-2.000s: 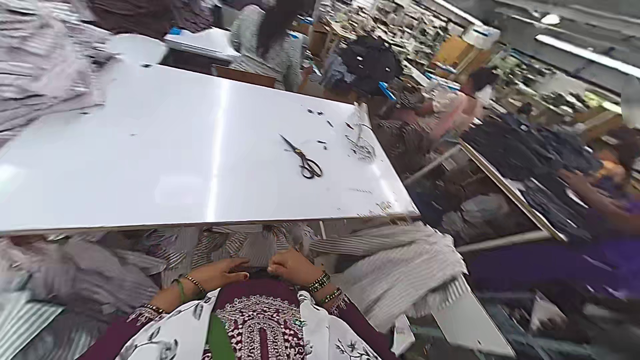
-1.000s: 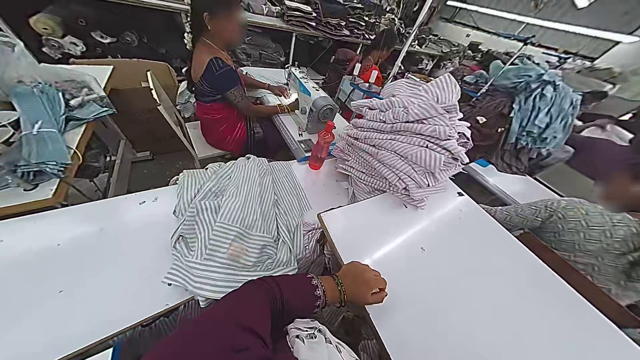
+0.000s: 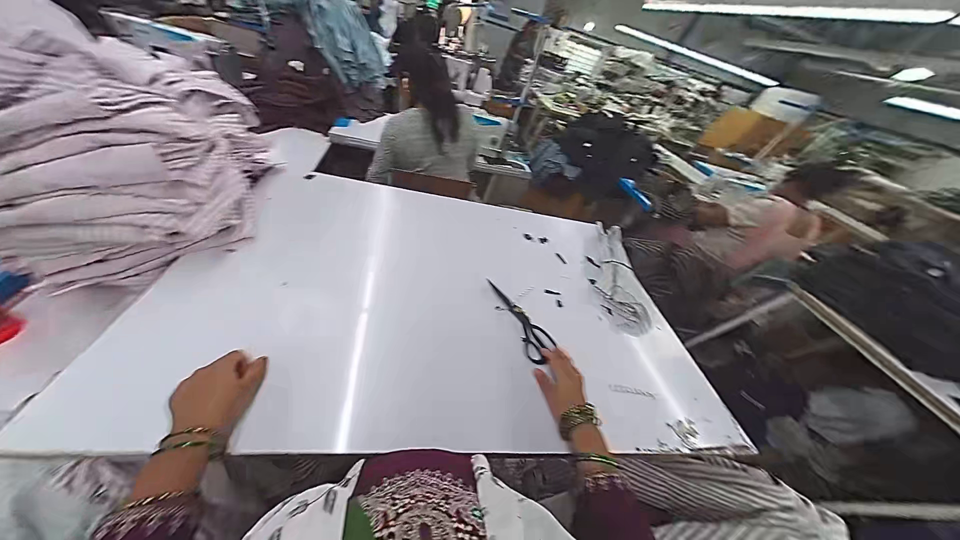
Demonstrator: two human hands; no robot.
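On the white tabletop (image 3: 300,315) lie black-handled scissors (image 3: 525,326), blades pointing away and to the left. My right hand (image 3: 562,382) reaches to the scissors' handle loops, thumb and fingers apart; its fingertips are at the near loop, not closed around it. My left hand (image 3: 217,390) rests as a loose fist near the table's front edge on the left, and nothing shows in it. Small dark scraps (image 3: 551,292) and a tangle of thread (image 3: 626,311) lie right of the scissors.
A tall stack of striped pinkish fabric pieces (image 3: 112,165) stands at the left. Striped cloth (image 3: 697,495) hangs below the front edge at the right. Beyond the table a person (image 3: 427,142) sits facing away, and another person (image 3: 780,225) is at the right. Dark garments (image 3: 885,300) lie on a side table.
The view has swung strongly between frames. Two seconds ago both hands were together at my lap; now they are apart over the tabletop, the right one at the scissors.
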